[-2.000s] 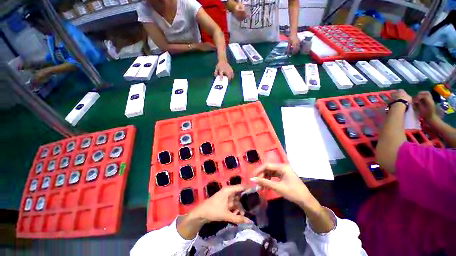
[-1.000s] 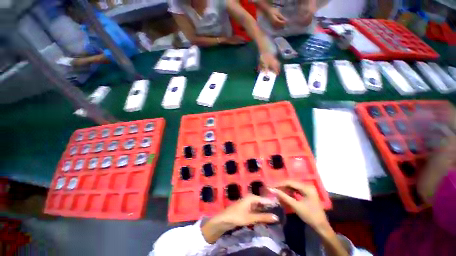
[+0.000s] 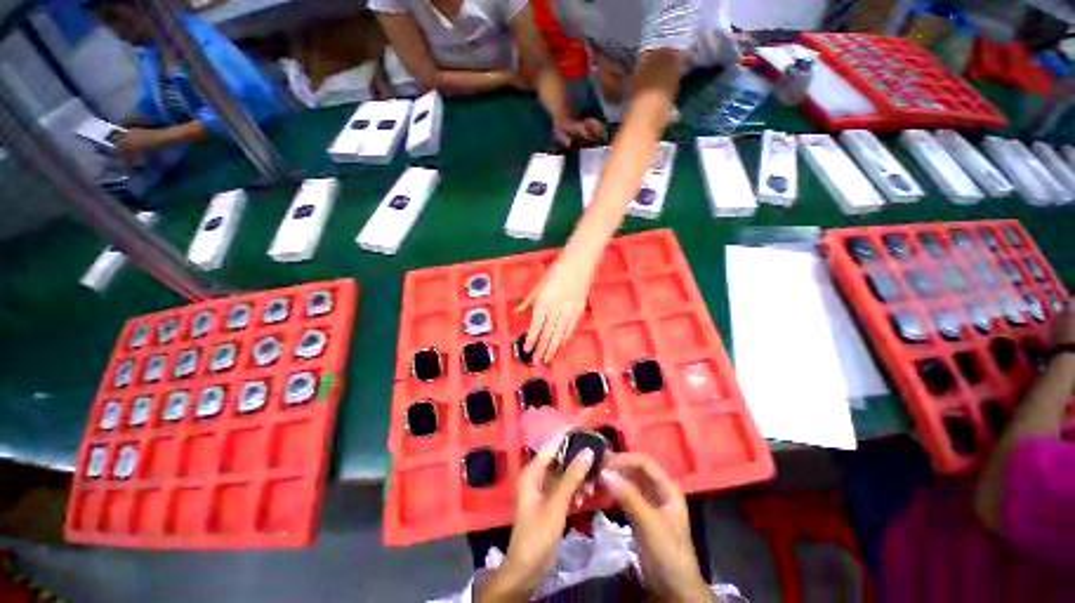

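Note:
My left hand [image 3: 545, 497] and my right hand [image 3: 646, 504] hold a smartwatch head [image 3: 581, 448] between them, black face up, over the front edge of the middle red turnover tray [image 3: 430, 501]. A blurred pinkish patch shows just above my left fingertips; I cannot tell what it is. The middle tray holds several black-faced watch heads and two silver ones in its left column. Another person's hand [image 3: 556, 309] reaches across the bench and touches a black watch head in this tray.
A left red tray [image 3: 189, 518] holds silver watch heads. White paper sheets [image 3: 784, 353] lie right of the middle tray, beside another red tray [image 3: 943, 412]. White watch boxes [image 3: 536, 197] line the green bench [image 3: 472, 224]. A person in pink [image 3: 1037, 489] sits at right.
Another person's arm has come in from the far side to the middle tray. The watch head in my hands now shows its black face clearly. Some white boxes have shifted left.

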